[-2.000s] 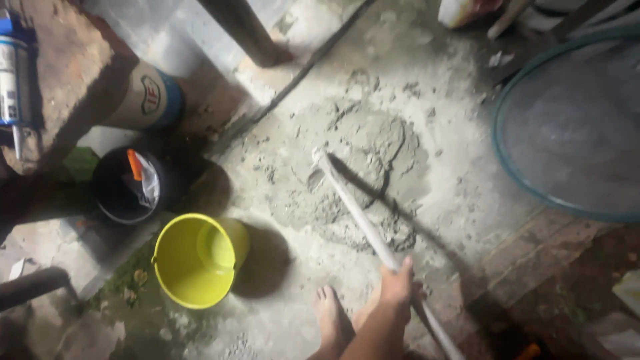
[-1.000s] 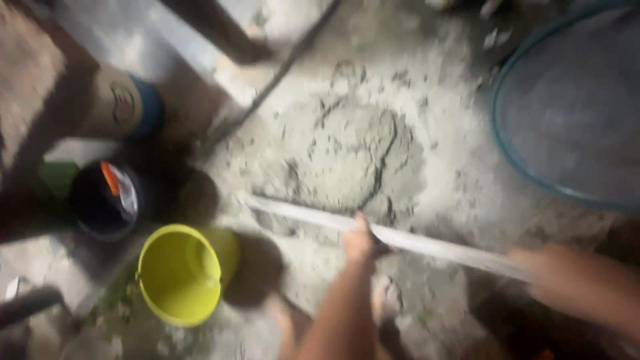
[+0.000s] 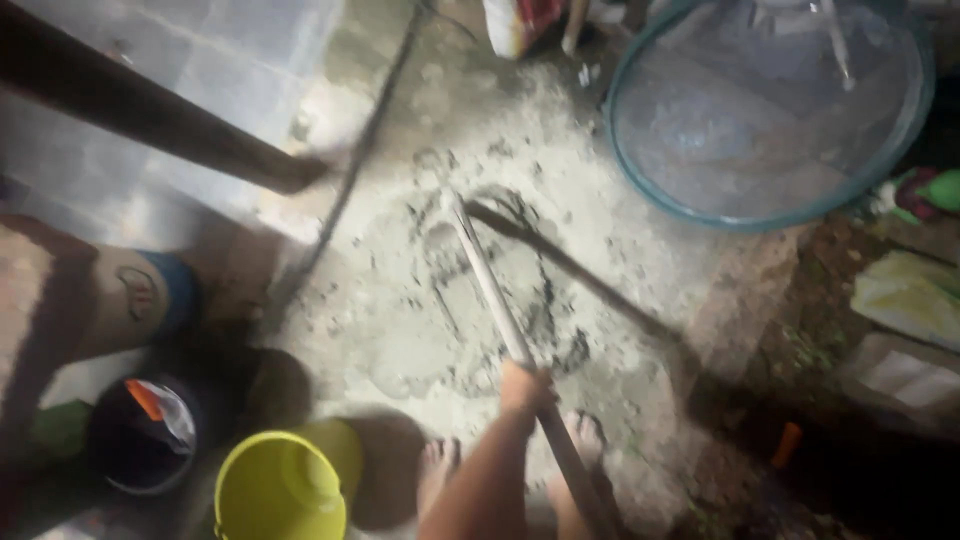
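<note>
My left hand (image 3: 527, 386) is closed round the long pale handle of what looks like a hoe (image 3: 487, 281). The handle slants from the bottom edge up to wet grey mortar (image 3: 409, 330) spread on the ground, where the tool's far end meets the upper part of the mortar; its blade is hard to make out. My right hand is out of view. Both bare feet (image 3: 439, 465) stand just below the mortar. A yellow bucket (image 3: 281, 487), with nothing visible inside, is to the lower left.
A dark bucket (image 3: 142, 435) with an orange-handled thing in it stands at the left, near a white and blue bucket (image 3: 142, 300). A dark post (image 3: 165, 124) reaches in from the upper left. A large round teal-rimmed basin or sieve (image 3: 731, 221) lies at the upper right.
One second ago both hands held the handle, which lay nearly crosswise low over the mortar; now it points up the mortar, and my right hand has left the view. The mortar looks flatter and more spread.
</note>
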